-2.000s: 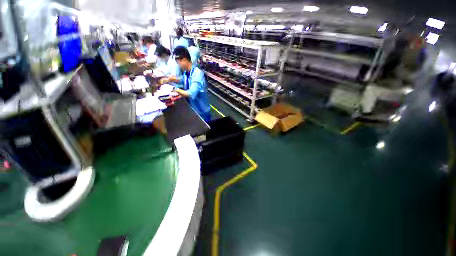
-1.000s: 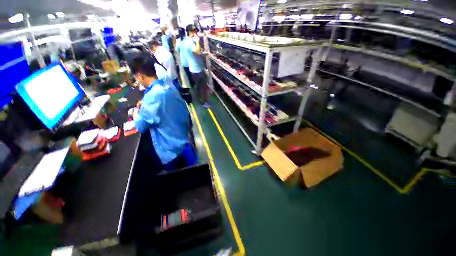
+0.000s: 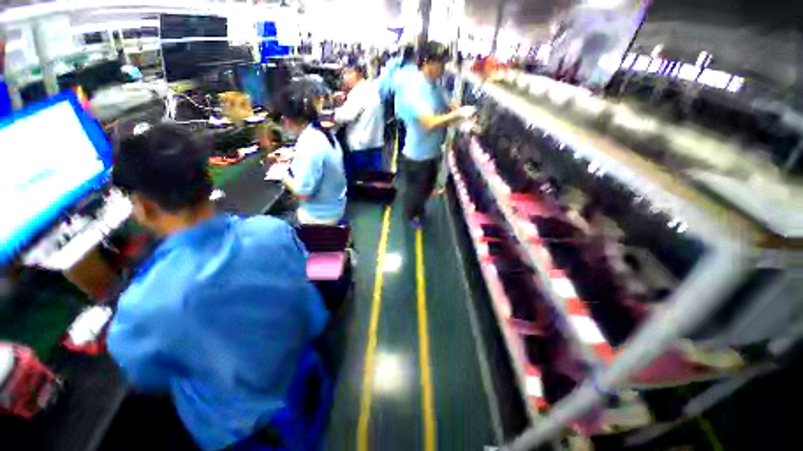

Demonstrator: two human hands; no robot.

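Neither of my hands is in the picture. Nearest in front of me on the right is a long ageing rack [image 3: 616, 379] with pink-matted shelves and rows of dark units, blurred. On the left a seated person in a blue shirt [image 3: 220, 308] is at the black bench [image 3: 97, 396]. A white unit on a red pad [image 3: 88, 326] lies on the bench beside this person. A red and white stack [image 3: 26, 379] is at the left edge. A lit screen [image 3: 53, 167] stands at the far left.
The green aisle floor [image 3: 392, 370] with two yellow lines runs ahead between bench and rack. A person in a light blue shirt [image 3: 423, 114] stands at the rack. Other people [image 3: 321, 172] are along the bench. A pink-topped seat or bin [image 3: 326, 264] is behind the nearest person.
My view has moved forward into the aisle. The seated person and rack are much nearer. The cardboard box and the large black crate have left the picture.
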